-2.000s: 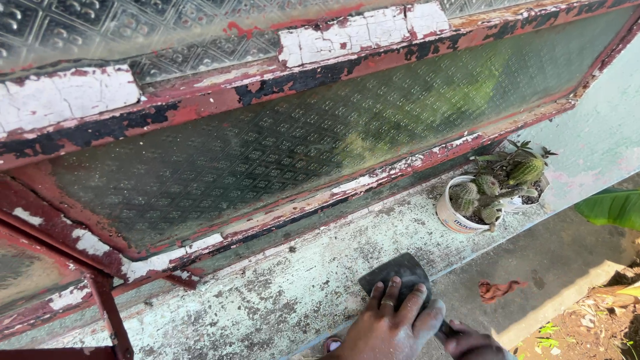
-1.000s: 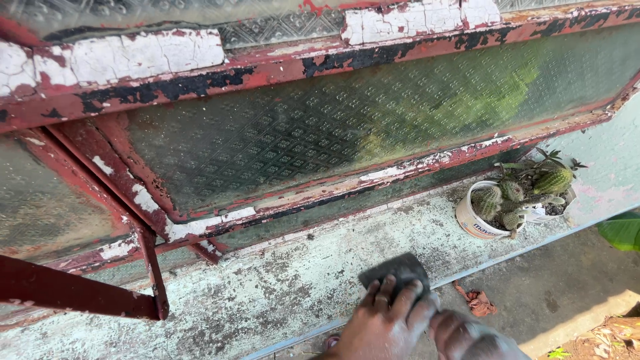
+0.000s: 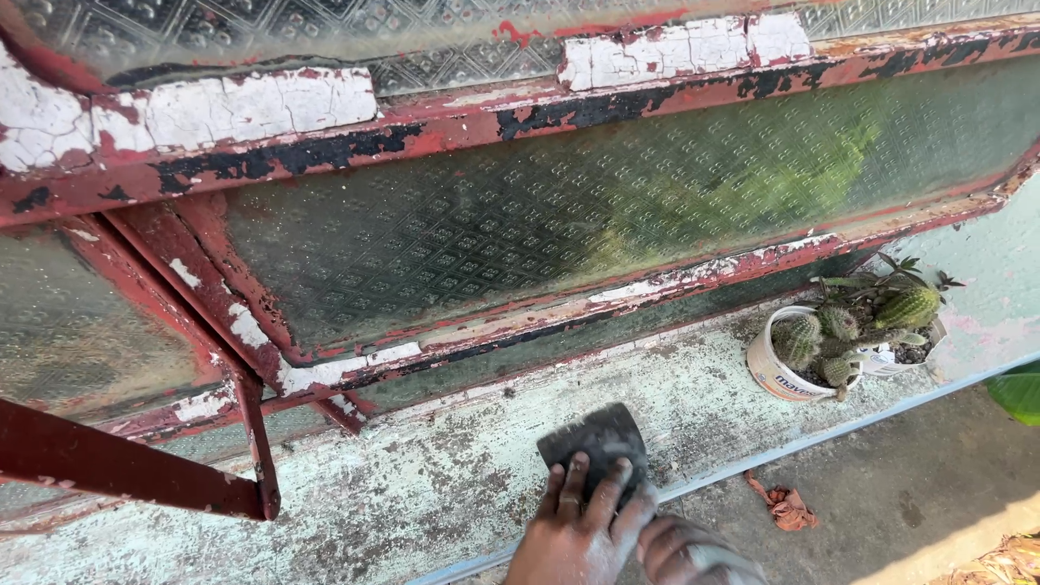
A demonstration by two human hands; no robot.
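A dark flat scraper blade (image 3: 597,443) lies against the window sill (image 3: 455,471), whose pale green paint is worn and speckled. The fingers of my left hand (image 3: 581,520) are spread over the blade and press on it. Just to the right, my right hand (image 3: 695,552) is closed and blurred at the blade's lower end; the handle is hidden inside it. Above the sill runs the red metal window frame (image 3: 520,333) with flaking white and black paint, around patterned glass panes (image 3: 487,219).
Cacti in a white plastic tub (image 3: 792,370) and a second pot (image 3: 902,357) stand on the sill at the right. A red metal bar (image 3: 130,471) juts in at lower left. Below the sill's blue edge, a crumpled reddish-brown scrap (image 3: 788,508) lies on the concrete ground. A green leaf (image 3: 1020,390) shows at right.
Both hands stay on the scraper, which has shifted slightly over the sill. The red bar at lower left shows more than two seconds ago, as the view has moved.
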